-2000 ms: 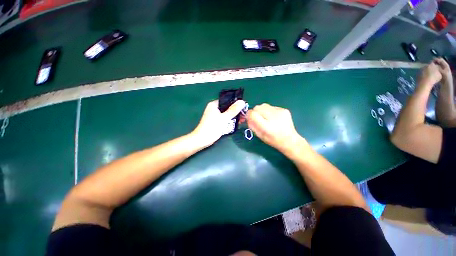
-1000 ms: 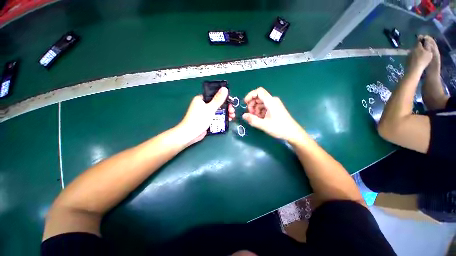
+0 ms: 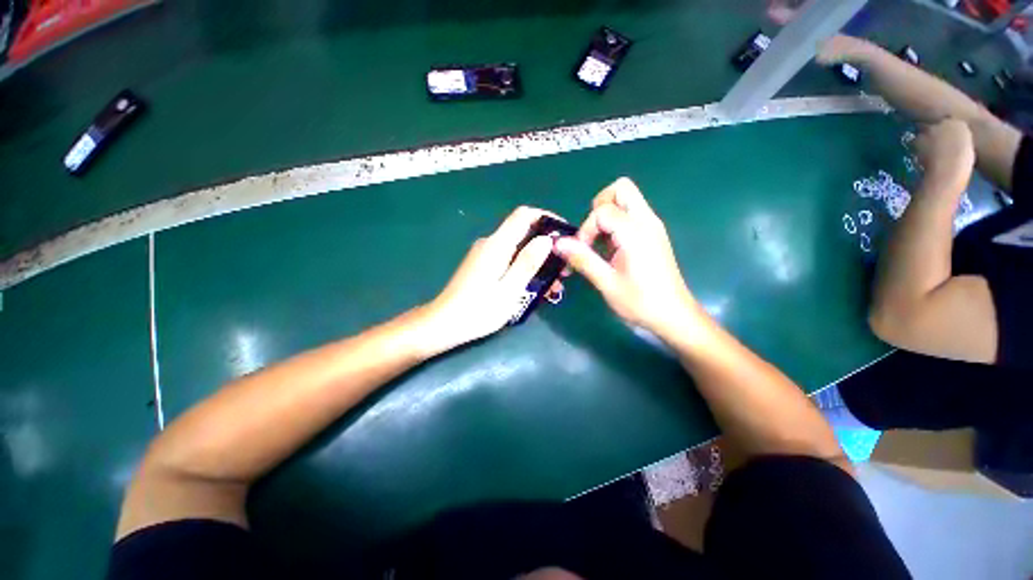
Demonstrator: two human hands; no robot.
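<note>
My left hand (image 3: 493, 281) is closed around a black mobile phone (image 3: 540, 275), held tilted above the green bench. Part of its pale keypad shows at the lower end; my fingers cover much of the rest. My right hand (image 3: 617, 252) is at the phone's upper right edge, thumb and fingertips touching or very near it. Whether the right fingers pinch a ring is too small to tell. A white ring (image 3: 555, 295) shows just right of the phone, by my left fingertips.
Several phones lie on the green conveyor belt (image 3: 306, 85) beyond the speckled pale rail (image 3: 374, 168). A slanting grey post (image 3: 787, 59) stands at right. A neighbour's arms (image 3: 923, 244) are at far right, one reaching over the belt, beside a heap of white rings (image 3: 884, 193).
The phone in my left hand has turned from upright to slanted. My right hand has closed in on it from the right. Belt phones have shifted, and the neighbour's arm has reached out over the belt.
</note>
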